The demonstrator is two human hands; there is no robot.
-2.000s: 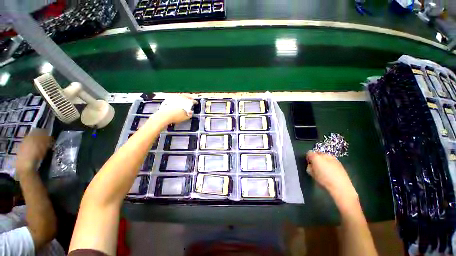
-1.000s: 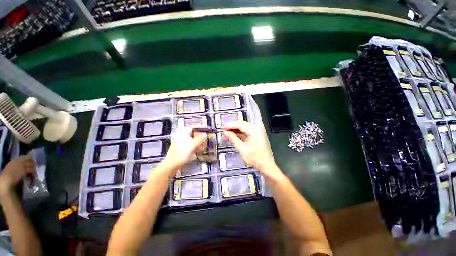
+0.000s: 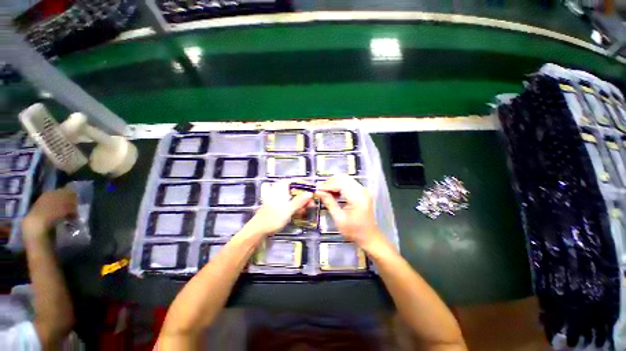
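My left hand point(image 3: 280, 204) holds a phone frame point(image 3: 303, 187) above the tray, tilted so that its dark edge shows. My right hand point(image 3: 348, 204) has its fingertips at the frame's right end; whether they pinch a small component cannot be seen. The translucent blister tray point(image 3: 145, 226) holds rows of phone frames, black-ended in the two left columns and gold-ended in the two right ones. One pocket point(image 3: 237, 143) in the far row has no frame. A glittering pile of small components point(image 3: 444, 197) lies right of the tray.
A dark smartphone point(image 3: 406, 159) lies right of the tray. Stacked trays of frames point(image 3: 559, 206) stand at far right. A cream fan point(image 3: 113, 155), yellow-orange item point(image 3: 114, 267) and clear plastic bag point(image 3: 77, 226) are at left, beside a neighbour's arm point(image 3: 44, 253). The green belt point(image 3: 309, 75) runs behind.
My left hand has come from the tray's far row to its middle with a frame, and that pocket lost its frame. My right hand has moved from the pile to the frame. The view has shifted.
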